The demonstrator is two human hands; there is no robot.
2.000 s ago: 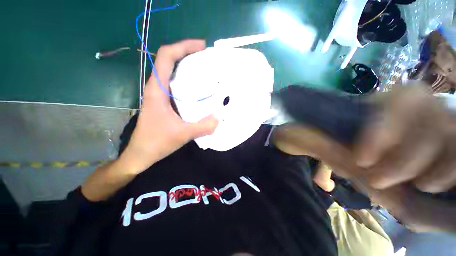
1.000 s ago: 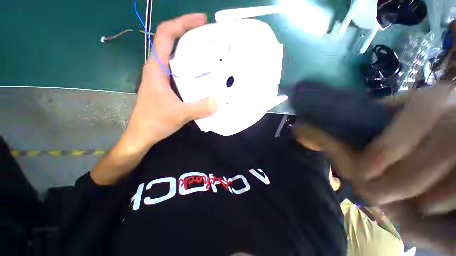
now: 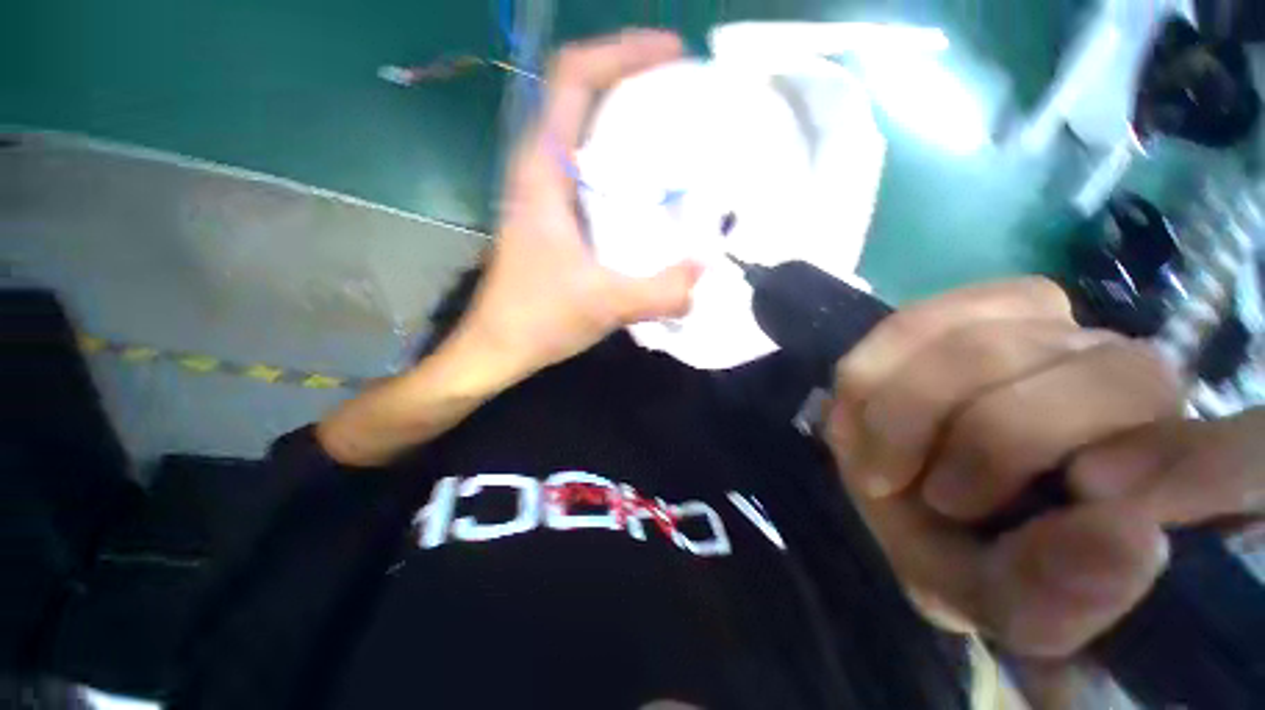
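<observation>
My left hand [image 3: 555,278] holds the white plastic housing [image 3: 791,153] by its left side, thumb on the face, over the bench edge. The housing has a dark centre hole and a long thin arm at its top; its surface is overexposed. My right hand [image 3: 1013,444] is shut around the black electric screwdriver [image 3: 819,308], which points up and left. Its thin bit is at the housing face, just below the centre hole; whether a screw is under the tip cannot be told. The blue wire [image 3: 506,20] is blurred behind my left hand.
The green bench mat [image 3: 250,83] spans the top. A short thin wire with a white connector [image 3: 400,74] lies on it. Black round parts [image 3: 1196,83] and white pieces [image 3: 1096,83] lie at the right. Grey floor with a yellow-striped line [image 3: 208,364] and dark crates [image 3: 56,416] are at the left.
The screwdriver has come from the right of the housing onto its face. The housing and my left hand appear further right in the picture, along with the whole view.
</observation>
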